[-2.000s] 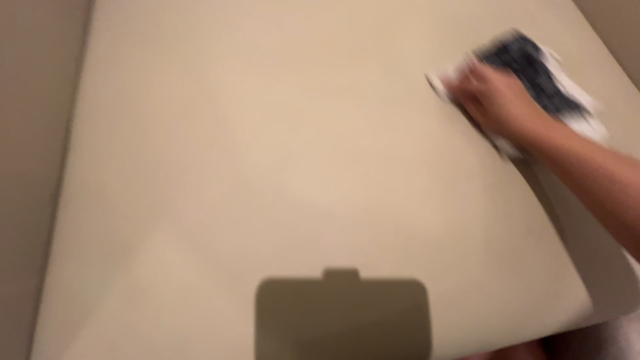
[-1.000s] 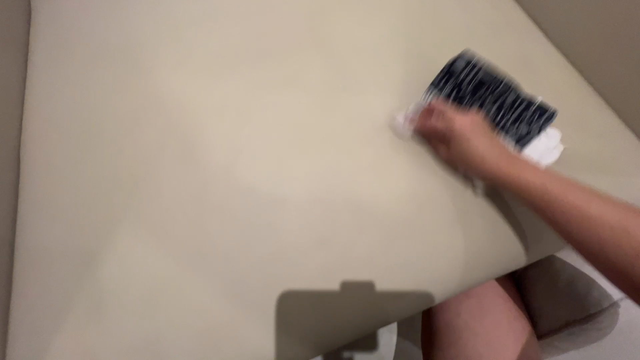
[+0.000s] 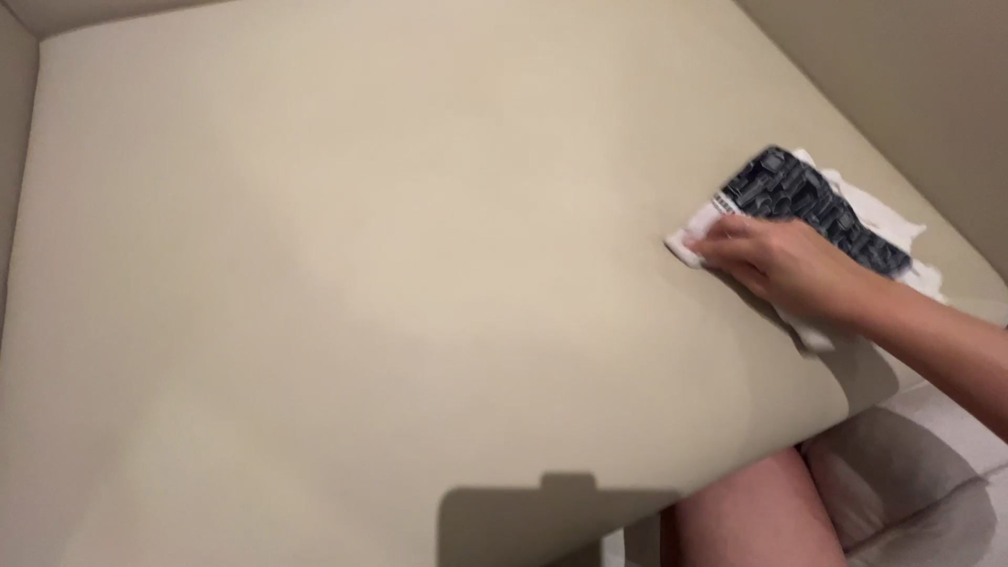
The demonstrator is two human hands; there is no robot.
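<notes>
My right hand [image 3: 776, 264] comes in from the right edge and grips the near corner of a cloth [image 3: 819, 209]. The cloth is white with a dark, block-patterned panel and lies spread on a pale beige padded surface [image 3: 394, 276]. My fingertips pinch its white left end against the surface. Part of the white cloth shows beneath the hand and beyond the dark panel. My left hand is not in view.
Beige upright sides [image 3: 906, 94] border the surface at the right, the far left corner and the left. A bare leg [image 3: 756, 512] and a light grey cushioned seat [image 3: 906, 480] show below the rounded front edge. A dark shadow falls near that edge.
My right hand keeps hold of the cloth, which has shifted about over the padded surface. The view has moved, so more of the far left corner and the seat shows.
</notes>
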